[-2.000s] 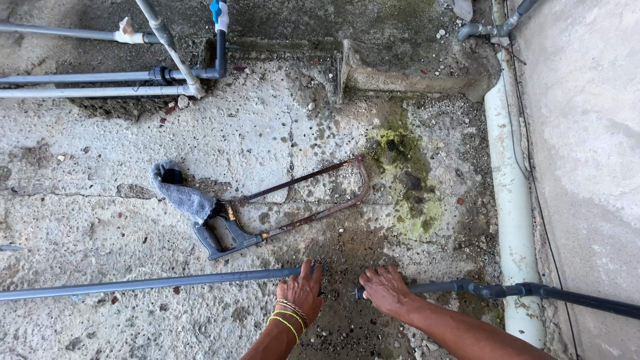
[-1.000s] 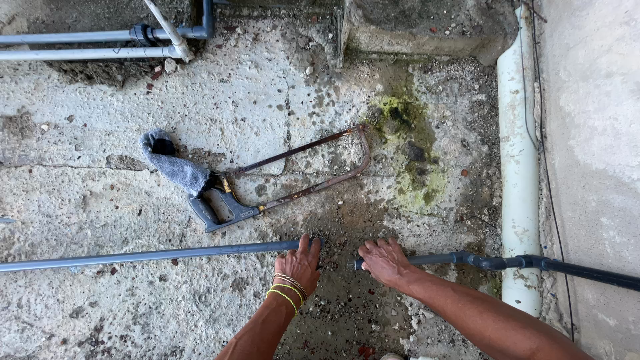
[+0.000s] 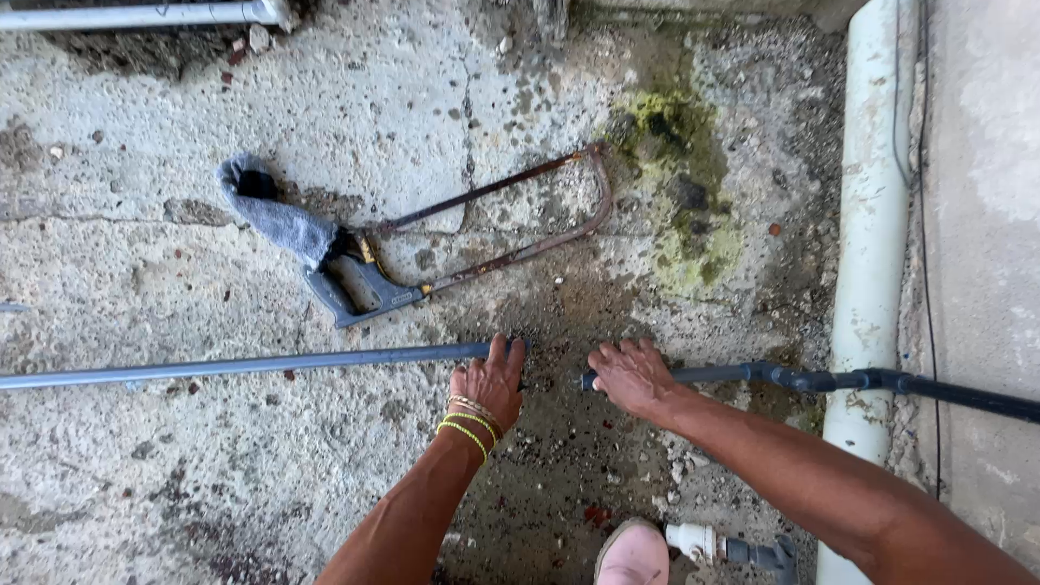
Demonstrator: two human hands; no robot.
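Observation:
My left hand (image 3: 490, 380), with bracelets at its wrist, rests at the right end of a long grey plastic pipe (image 3: 268, 364) on the concrete; its fingers reach over the pipe, and something dark shows beside the palm. My right hand (image 3: 632, 375) is closed around the open end of a dark grey pipe (image 3: 715, 374) that runs right through joined fittings (image 3: 804, 380). A gap lies between the two pipe ends. Above the left pipe lies a hacksaw (image 3: 520, 252) with a rusty frame and grey handle, a grey cloth (image 3: 280, 219) touching its handle end.
A thick pale pipe (image 3: 869, 244) runs along the wall at the right, with a thin black cable beside it. A shoe (image 3: 634, 554) and a white and grey pipe fitting (image 3: 697, 542) are at the bottom. Another pipe (image 3: 146, 16) crosses the upper left. Mossy concrete (image 3: 691, 195) lies above my right hand.
The view has shifted, so the shoe and the loose fitting now show at the bottom. Both hands stay at the pipe ends, and the hacksaw lies as before.

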